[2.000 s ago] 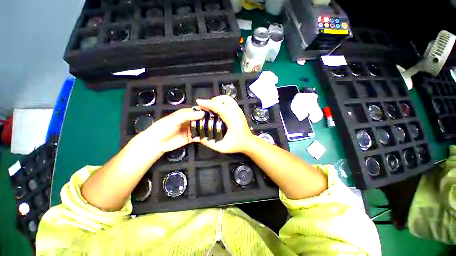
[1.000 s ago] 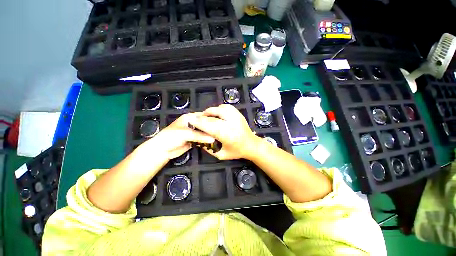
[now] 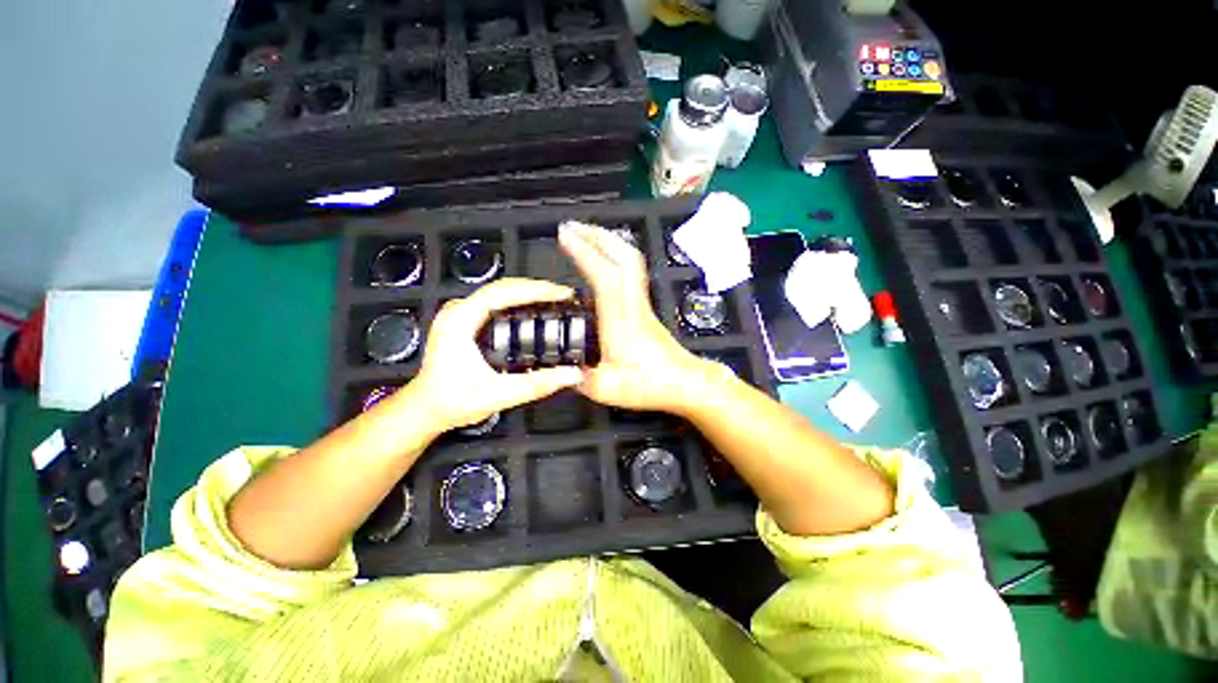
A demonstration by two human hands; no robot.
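Note:
A row of several stacked units [image 3: 540, 339], dark with bright metal rims, lies side by side between my hands above the main foam tray [image 3: 561, 540]. My left hand [image 3: 468, 354] curls around the left end, thumb and fingers on either side of the stack. My right hand [image 3: 635, 340] is flat against the right end with its fingers pointing up and away. The black tray has square pockets. Round units sit in many of them, such as one at the front left [image 3: 473, 495] and one at the front right [image 3: 653, 474]. My hands hide some middle pockets.
Stacked foam trays [image 3: 414, 147] stand behind. White bottles [image 3: 688, 140] and a dark bench device [image 3: 855, 80] are at the back. Crumpled white wipes [image 3: 715, 240], a smartphone [image 3: 801, 340] and a red-capped tube [image 3: 887, 318] lie right of the tray. Another tray [image 3: 968, 440] and a fan [image 3: 1182, 140] are further right.
My hands have opened from their closed grip over the stack, so the row of rims shows again. My right hand's fingers have straightened upward.

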